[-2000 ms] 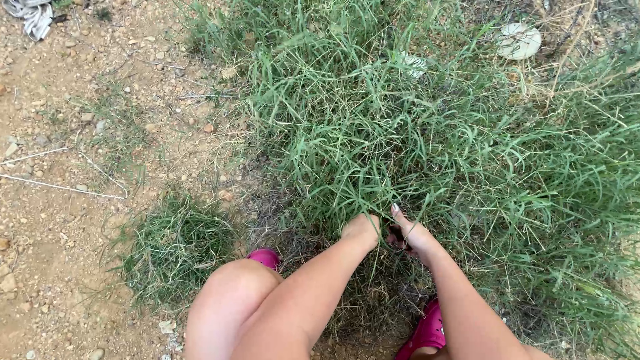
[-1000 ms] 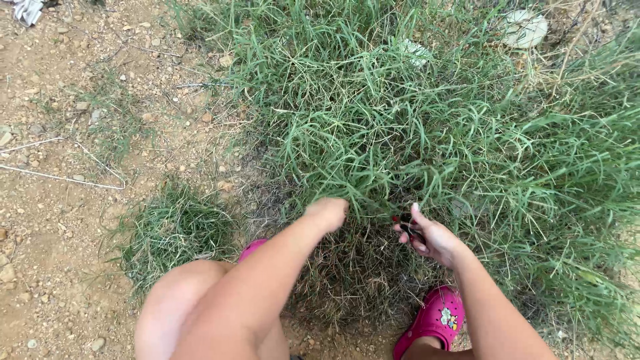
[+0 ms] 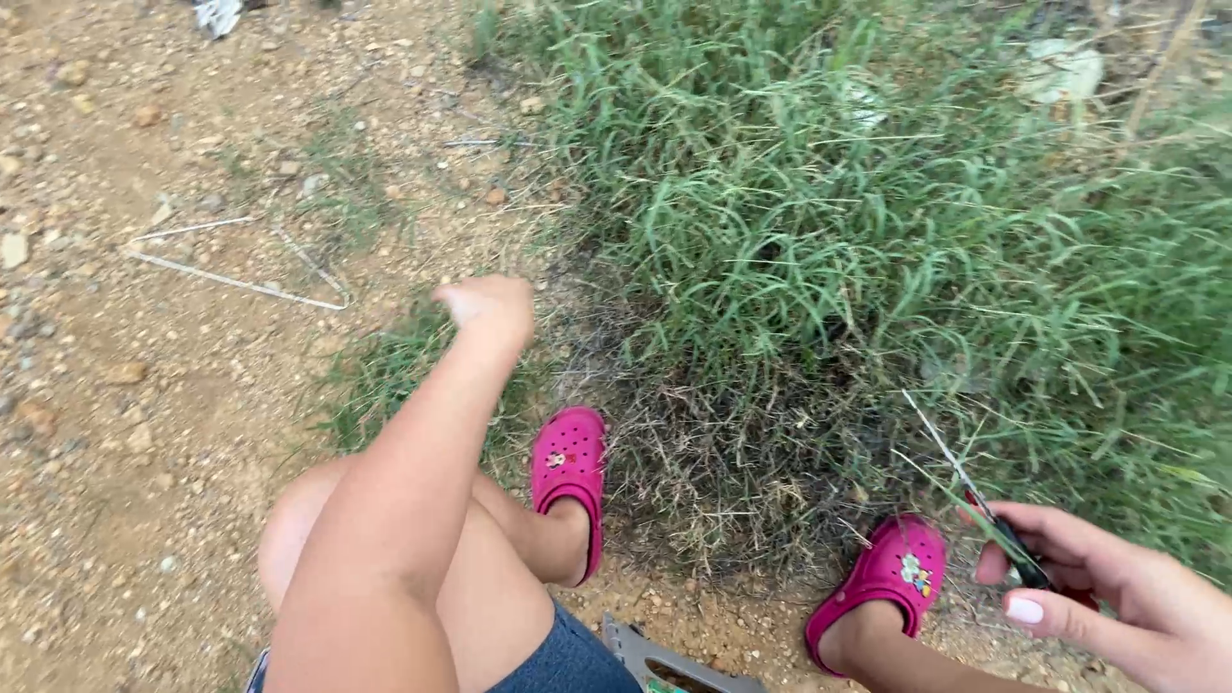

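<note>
My right hand (image 3: pixel 1088 577), at the lower right, holds scissors (image 3: pixel 982 510) with black and red handles; the thin blades point up and left over the grass, and a green blade of grass lies along them. My left hand (image 3: pixel 491 306) is over the right edge of a small heap of green grass (image 3: pixel 385 371) on the dirt. Its fingers are blurred and partly turned away, so whether it holds anything cannot be told. Tall green grass (image 3: pixel 818 212) grows ahead, with a patch of short, dry stubble (image 3: pixel 722 462) between my feet.
Pink clogs (image 3: pixel 570 452) with charms are on both feet. A grey plastic stool (image 3: pixel 664 664) shows under me. On stony dirt at the left lies a bent white strip (image 3: pixel 241 282), with a whitish scrap (image 3: pixel 218 14) farther off. A pale round object (image 3: pixel 1062 70) sits in the grass.
My left hand has moved left from the tall grass to the small heap. My right hand has moved right and down, away from the grass stems, with the scissors in it.
</note>
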